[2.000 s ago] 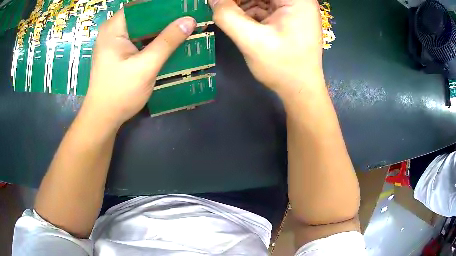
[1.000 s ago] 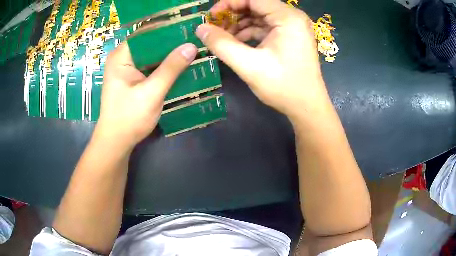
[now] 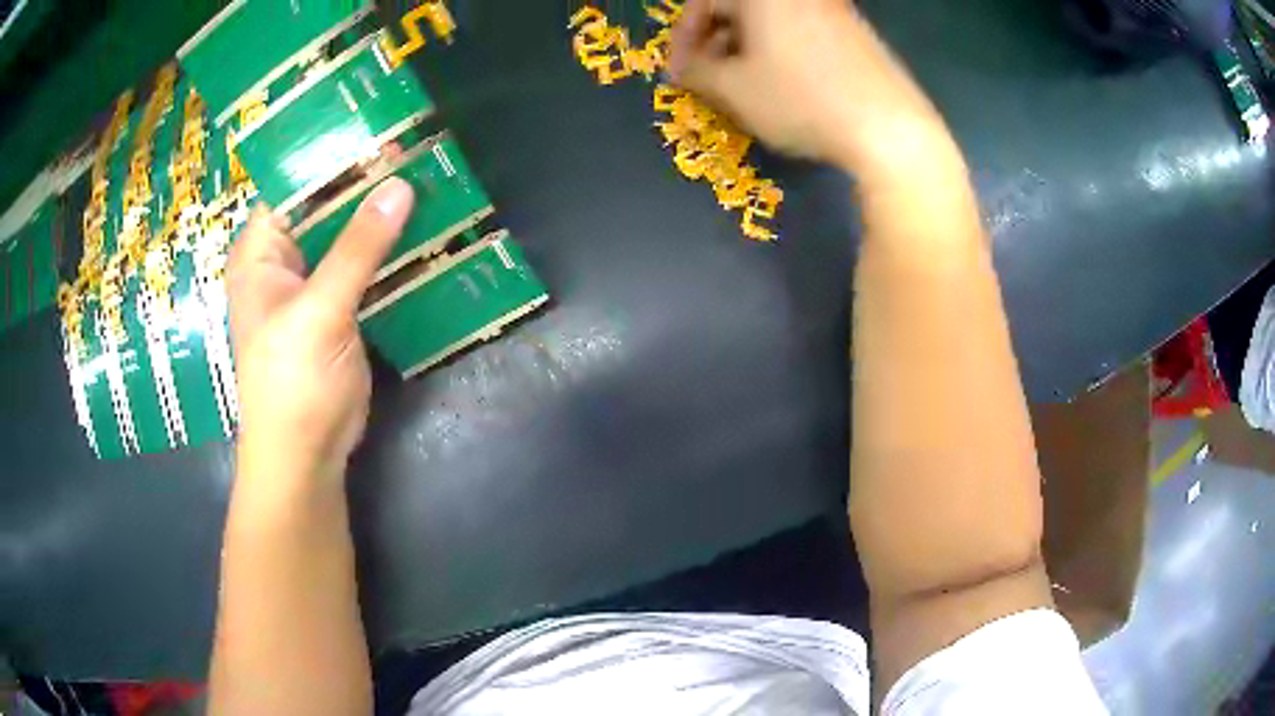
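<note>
My left hand (image 3: pixel 305 315) holds a green PCB panel (image 3: pixel 450 301) of several boards joined side by side, thumb on top and fingers underneath. One orange-yellow flex piece (image 3: pixel 421 28) sticks out from the far end of one board; the nearer two boards show none. My right hand (image 3: pixel 776 77) is at the pile of loose flex pieces (image 3: pixel 716 151), fingers curled down at its upper part. Its fingertips are partly hidden, so I cannot tell whether they pinch a piece.
Finished panels (image 3: pixel 154 350) overlap at the left, with orange pieces at their far ends. The dark matted bench (image 3: pixel 629 462) curves across the view. A dark object lies at the top right. A cardboard box (image 3: pixel 1098 490) and red stool parts show below the bench's right edge.
My right hand has left the panel and moved right to the loose pile. An orange flex piece now shows on one board's end. The view has shifted, with the panel further left.
</note>
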